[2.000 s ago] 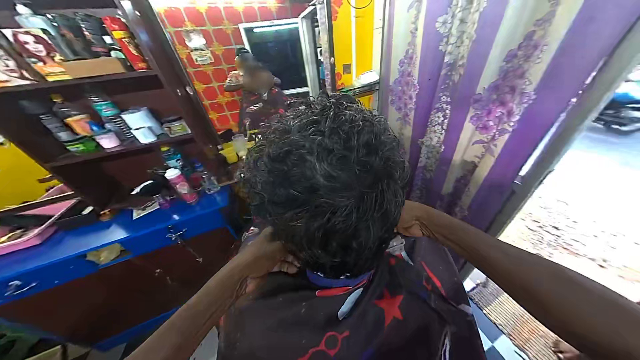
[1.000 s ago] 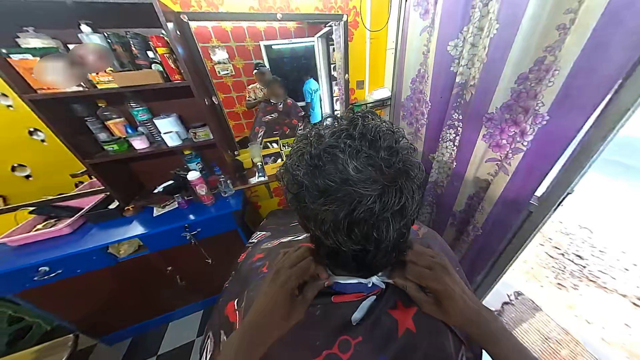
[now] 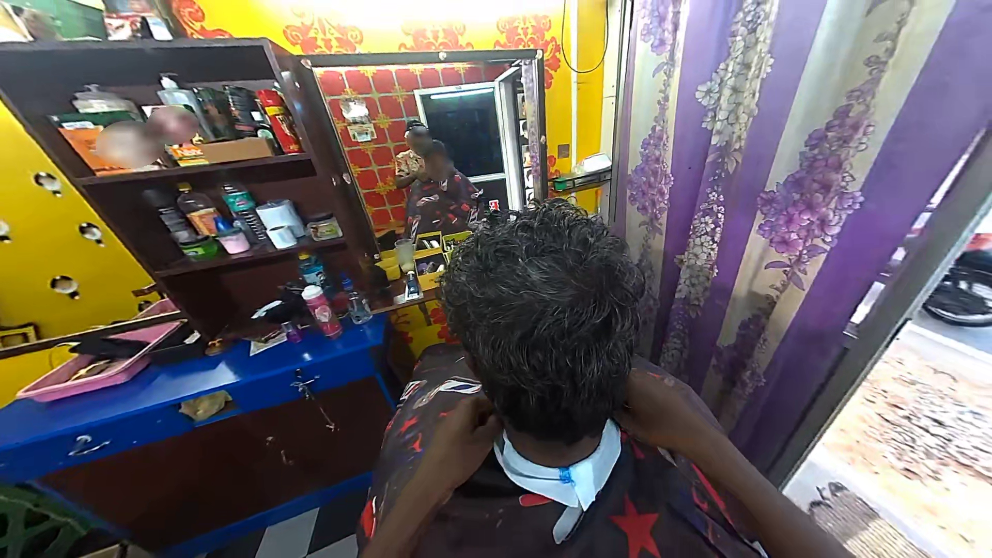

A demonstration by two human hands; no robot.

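Note:
A seated person with short dark, greying hair [image 3: 546,318] is seen from behind, wearing a dark barber cape [image 3: 496,527] with red stars. A pale blue-white neck band [image 3: 542,473] lies around the nape, its ends joined at the back near a small bright-blue spot. My left hand [image 3: 469,438] is at the left side of the neck, by the band's edge, fingers bent. At the right side, my right hand [image 3: 659,411] reaches to the collar of the cape, its fingertips hidden behind the neck. What either hand pinches is not visible.
A blue counter [image 3: 310,364] with drawers bears a pink tray [image 3: 108,372] and bottles. Shelves [image 3: 240,170] of bottles and jars stand above it. A mirror [image 3: 434,155] faces the seat. A purple floral curtain [image 3: 744,194] hangs at the right beside a doorway.
My hands have moved from the back of the nape out to the two sides of the neck. More of the pale neck band now shows above the cape.

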